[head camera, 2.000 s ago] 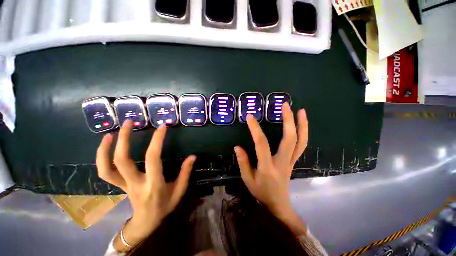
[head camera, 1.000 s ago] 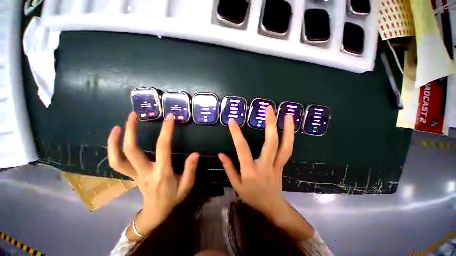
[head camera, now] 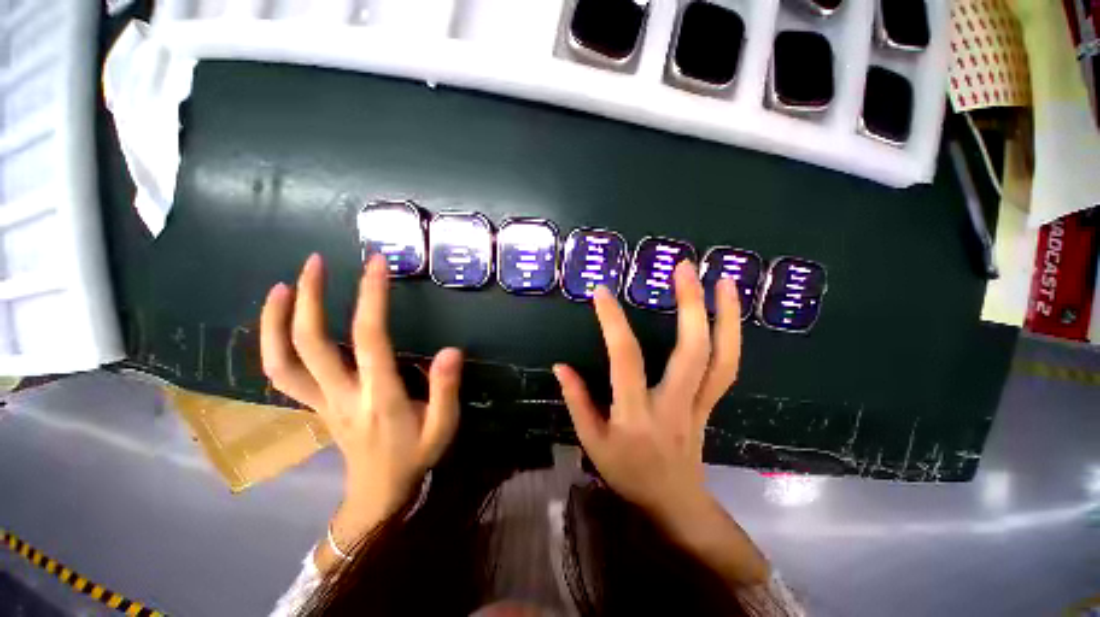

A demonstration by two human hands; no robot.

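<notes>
Several strapless smartwatch units lie in a row on the dark green mat, their screens lit purple-blue with white lines. The leftmost watch (head camera: 392,235) has a bright glare on its glass. My left hand (head camera: 372,404) is spread below the left end, its index fingertip at that watch's lower edge. My right hand (head camera: 651,422) is spread below the right part, with its index, middle and ring fingertips at the lower parts of the fourth to sixth watches from the left. The rightmost watch (head camera: 793,294) is uncovered. Both hands hold nothing.
A white watch tray (head camera: 748,127) with dark watches crosses the back. An empty white tray (head camera: 48,241) stands at left, beside crumpled white tissue (head camera: 147,121). At right are a pen (head camera: 972,199), a dotted sheet (head camera: 989,54) and a red box (head camera: 1062,283). Cardboard (head camera: 247,440) lies below.
The view has shifted left, so the row sits farther right in the picture. The left-hand watches' screens now show white lines without the red and green marks. My left hand's index fingertip is at the leftmost watch.
</notes>
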